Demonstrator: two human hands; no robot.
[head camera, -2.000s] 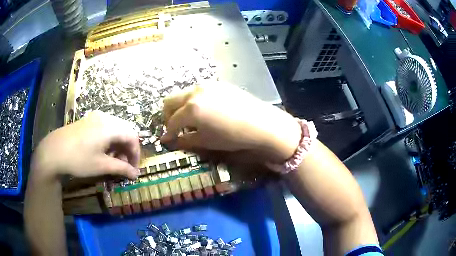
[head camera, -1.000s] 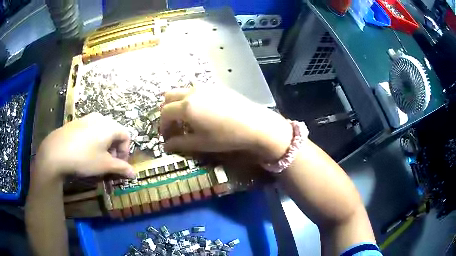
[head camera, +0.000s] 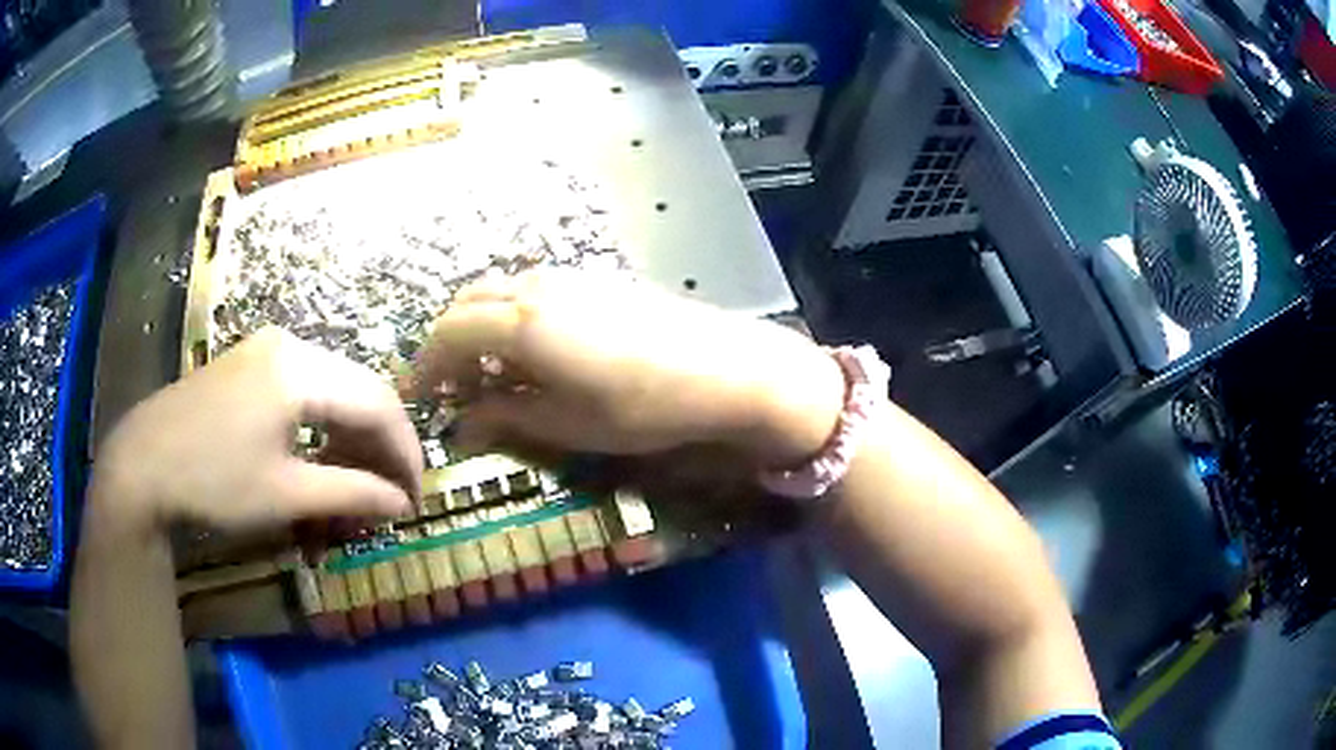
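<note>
Small silvery metal parts (head camera: 315, 279) lie in a big loose pile on the metal plate. A brass-coloured slotted fixture (head camera: 469, 569) with a green strip and reddish-brown blocks lies at the plate's front edge. My left hand (head camera: 271, 440) is over the fixture's left end, its thumb and forefinger near the slots; whether they hold a part cannot be told. My right hand (head camera: 564, 366) is over the front of the pile, just behind the slots, blurred, with fingers bent and metal parts showing at the fingers. It covers part of the pile and the fixture's back edge.
A second fixture (head camera: 352, 144) lies at the back under bright light. A front blue bin (head camera: 659, 659) and a left blue tray (head camera: 76, 396) hold parts. A ribbed hose (head camera: 183, 59) stands at back left. A green side bench (head camera: 1048, 147) at right carries a white fan (head camera: 1194, 242) and red bin (head camera: 1165, 44).
My right hand has moved left, closer to my left hand, and its fingers have spread somewhat. My left thumb and forefinger have shifted slightly right along the slots. The view has shifted slightly.
</note>
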